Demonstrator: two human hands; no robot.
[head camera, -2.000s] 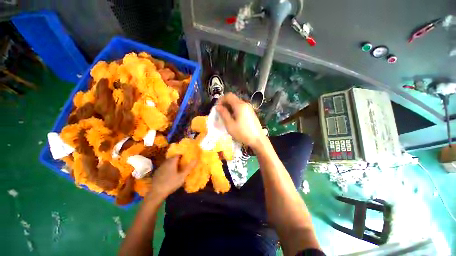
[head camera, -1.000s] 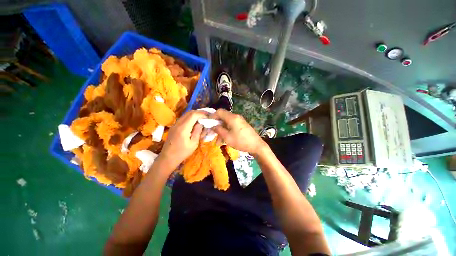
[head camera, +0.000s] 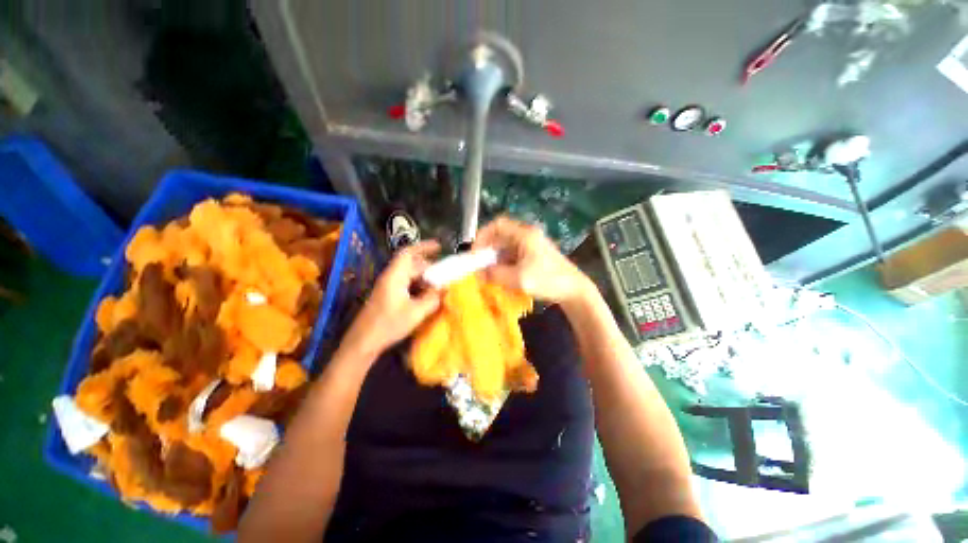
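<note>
An orange plush skin (head camera: 478, 337) hangs limp over my lap, with a white fabric piece (head camera: 459, 267) along its upper edge. My left hand (head camera: 401, 295) grips the left end of the white edge. My right hand (head camera: 531, 263) grips its right end. The edge is at the lower end of the grey filling nozzle (head camera: 474, 170); the nozzle's open end is hidden behind the hands and skin, so I cannot tell if it is inside.
A blue crate (head camera: 345, 265) of orange and brown skins stands at the left. A grey stuffing machine (head camera: 594, 64) fills the top. A weighing scale (head camera: 695, 265), a dark stool (head camera: 759, 445) and a carton (head camera: 929, 260) are at the right.
The view has turned toward the machine, so the crate sits lower left. The hands have spread the skin's white edge between them and brought it to the nozzle's lower end.
</note>
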